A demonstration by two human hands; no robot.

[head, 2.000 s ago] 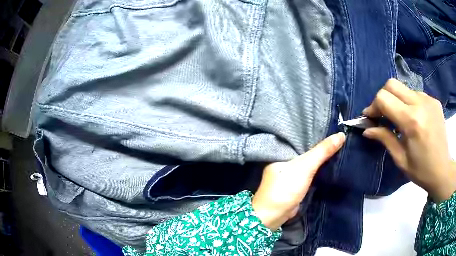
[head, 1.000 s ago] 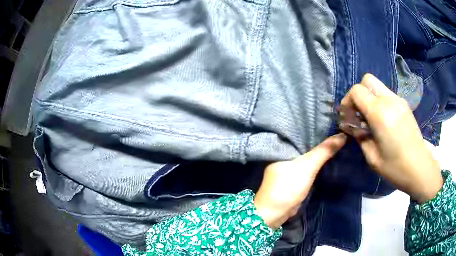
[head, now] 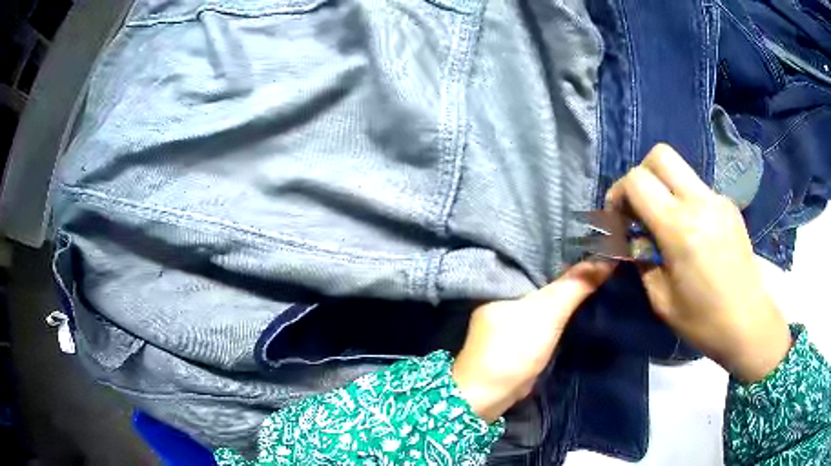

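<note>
A denim jacket point(head: 364, 136) lies with its pale grey-blue inside up, its dark blue front band point(head: 670, 91) running down the right side. My right hand point(head: 697, 264) holds small thread snips point(head: 612, 235), their blades pointing left over the edge where the pale inside meets the dark band. My left hand point(head: 515, 341) rests on the jacket, its thumb and finger pinching the fabric just below the blades. The fingertips partly hide the spot between the hands. A dark-edged opening point(head: 364, 332) shows in the pale inside, left of my left hand.
More dark blue denim garments point(head: 784, 118) are heaped at the upper right. The white table top point(head: 688, 410) shows at the lower right. A grey edge point(head: 46, 155) runs along the left. A blue object point(head: 169, 441) is at the lower left, below a small white tag point(head: 62, 331).
The right hand and snips have moved left to the seam edge near my left thumb, and the blades show more clearly. The jacket has shifted slightly left.
</note>
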